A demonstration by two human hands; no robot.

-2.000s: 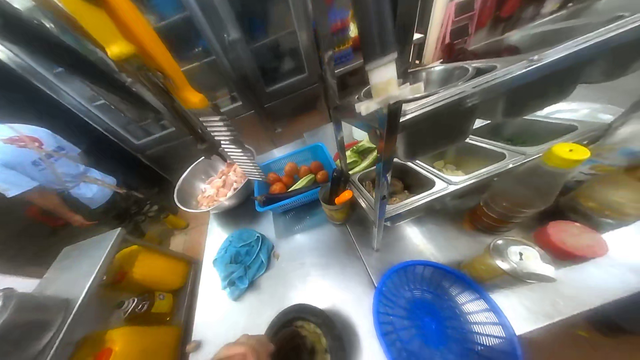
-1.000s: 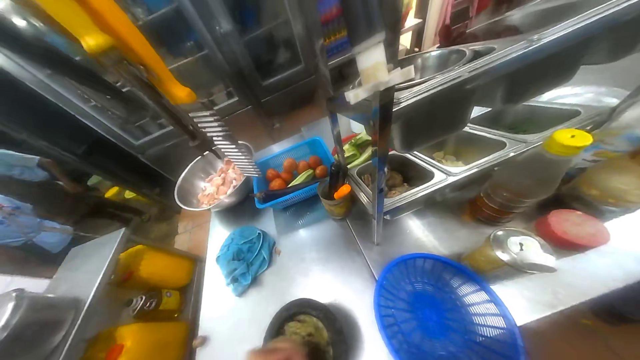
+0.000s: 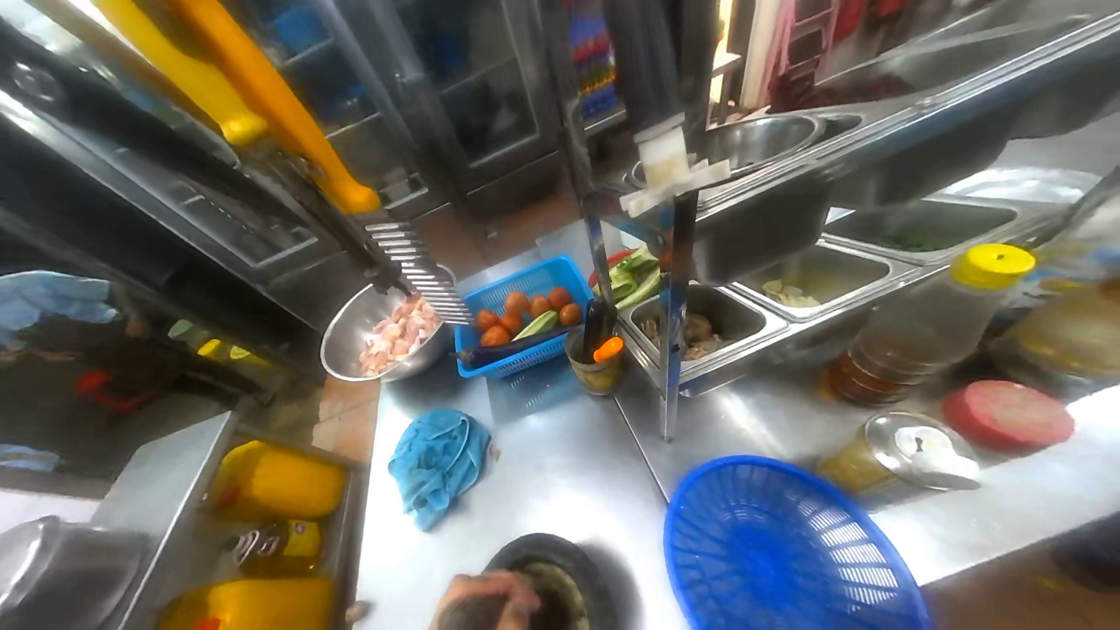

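At the bottom edge, a hand that looks like my right hand (image 3: 494, 599) is closed around a dark brown rod, probably a pestle, at the left rim of a dark stone mortar (image 3: 604, 582). Pale, mushy food shows inside the mortar. The rest of the hand is cut off by the frame. My left hand cannot be made out. A crumpled blue cloth (image 3: 439, 464) lies on the steel counter (image 3: 534, 472) beyond the hand. To the right of the mortar is a blue plastic basket (image 3: 774, 551).
Beyond are a steel bowl of raw meat (image 3: 398, 337), a blue basket (image 3: 472, 366) of tomatoes and eggplant, and a cup (image 3: 595, 372) of utensils. Shelf posts, food pans (image 3: 779, 324) and a yellow-capped bottle (image 3: 919, 324) stand right. Yellow-handled tools (image 3: 289, 114) hang upper left.
The hand at the mortar has shifted between frames; it was left of the rim, then over the mortar, and is now at the left rim. A person at the far left has moved partly out of view.
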